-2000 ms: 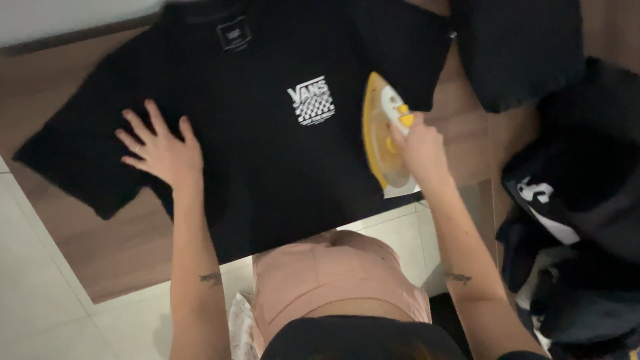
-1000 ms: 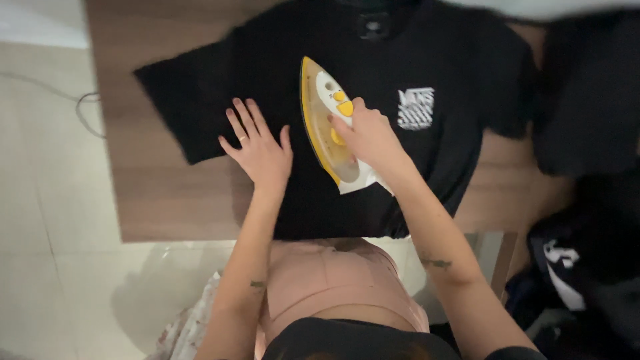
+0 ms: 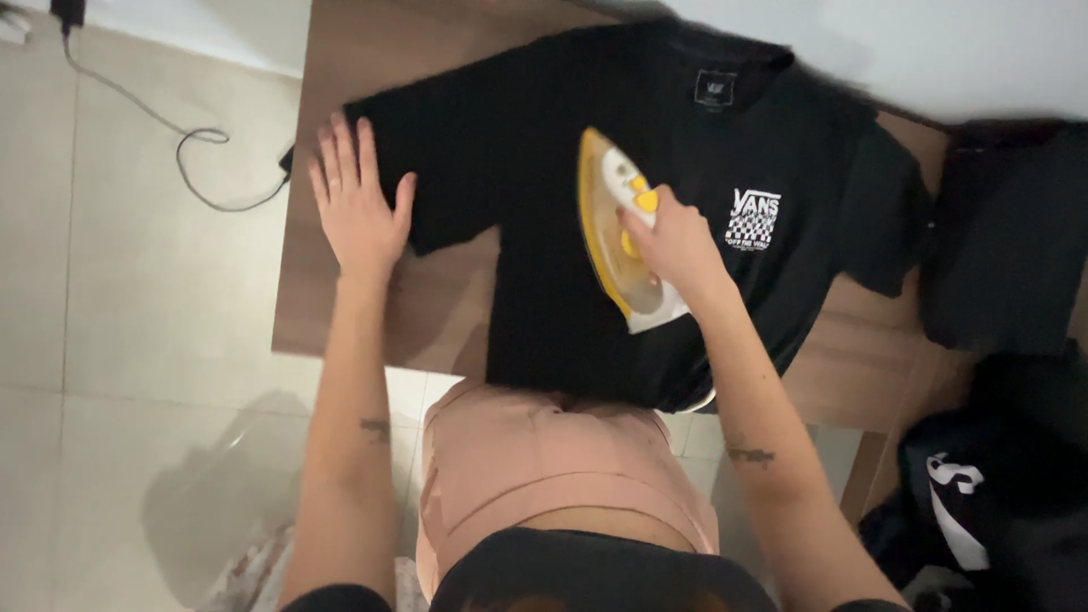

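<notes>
A black T-shirt (image 3: 552, 187) with a white Vans print on the chest lies spread over a wooden table. My right hand (image 3: 676, 242) grips the handle of a yellow and white clothes iron (image 3: 612, 229), which is over the shirt's body, left of the print, its tip pointing toward the collar. Whether the soleplate touches the cloth cannot be told. My left hand (image 3: 361, 191) is flat with its fingers spread, at the end of the shirt's left-side sleeve, partly on the cloth and partly over the table.
The wooden table (image 3: 433, 306) has its left edge beside my left hand. A dark cable (image 3: 200, 136) curls over the tiled floor at the left. Folded black cloth (image 3: 1003, 238) lies at the table's right, with a pile of dark clothes (image 3: 926, 510) below it. A white surface borders the far side.
My left hand has moved left, from beside the shirt's body to the sleeve's end. Two seconds ago the iron was right of the print; now it is left of it. The view has shifted.
</notes>
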